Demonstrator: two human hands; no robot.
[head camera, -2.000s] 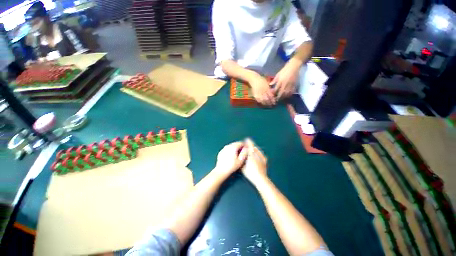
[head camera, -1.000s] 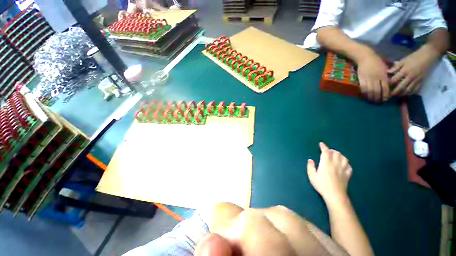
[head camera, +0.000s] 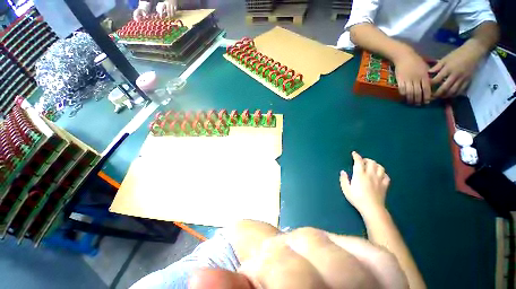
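My right hand (head camera: 366, 183) rests over the green bench top, fingers apart and slightly curled, with nothing in it. My left hand (head camera: 317, 257) is very large and close to the camera at the bottom edge, cut off. Its knuckles show, its grip does not. A tan cardboard sheet (head camera: 209, 180) lies in front of me. Rows of small green boards with upright red rings (head camera: 220, 120) stand along its far edge.
A facing person's hands rest on an orange-red fixture (head camera: 375, 87). A second cardboard sheet (head camera: 317, 53) carries more boards. Stacked board trays (head camera: 42, 186) stand at left, with a silvery heap (head camera: 68, 68) behind. A pink-lidded jar (head camera: 146, 80) stands on the left bench edge.
My hands were together over the bench; they are now apart, the left raised close to the camera. The view has swung left. Since the middle frame little has moved.
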